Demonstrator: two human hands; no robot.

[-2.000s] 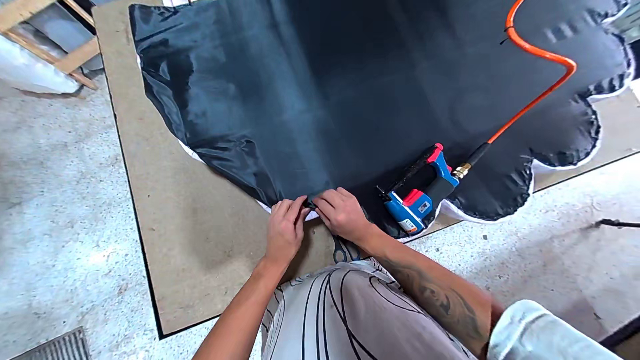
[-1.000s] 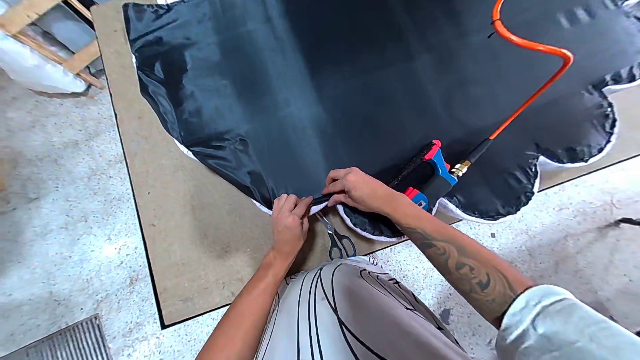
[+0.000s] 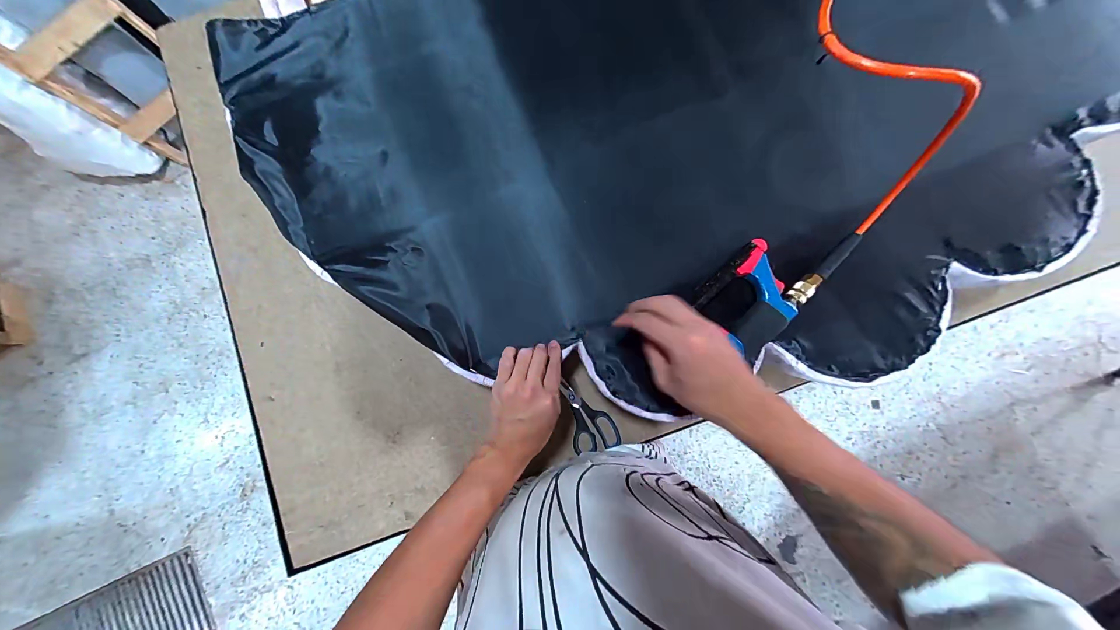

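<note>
Black shiny fabric [image 3: 630, 157] with a white scalloped edge lies over the board. At its near edge my left hand [image 3: 528, 389] presses the fabric down, fingers together on the folded rim. My right hand [image 3: 687, 350], slightly blurred, hovers over or rests on the scallop to the right, thumb and fingers apart, holding nothing visible. Just beyond it lies a blue and red pneumatic stapler [image 3: 763, 302], partly hidden by that hand, joined by a brass coupling [image 3: 803, 289] to an orange air hose [image 3: 919, 149]. Scissors [image 3: 593, 422] with dark handles lie beside my left hand, their blades partly hidden.
The brown board [image 3: 350, 437] has a dark edge and extends left of the fabric. A wooden frame [image 3: 70, 39] and white wrapped material [image 3: 70, 131] stand at the upper left. A metal floor grate [image 3: 140, 599] is at the lower left.
My right hand has left the fabric edge beside my left hand and moved right, toward the stapler. My left hand now lies flatter on the rim. The scissors, mostly hidden at first, have come into view.
</note>
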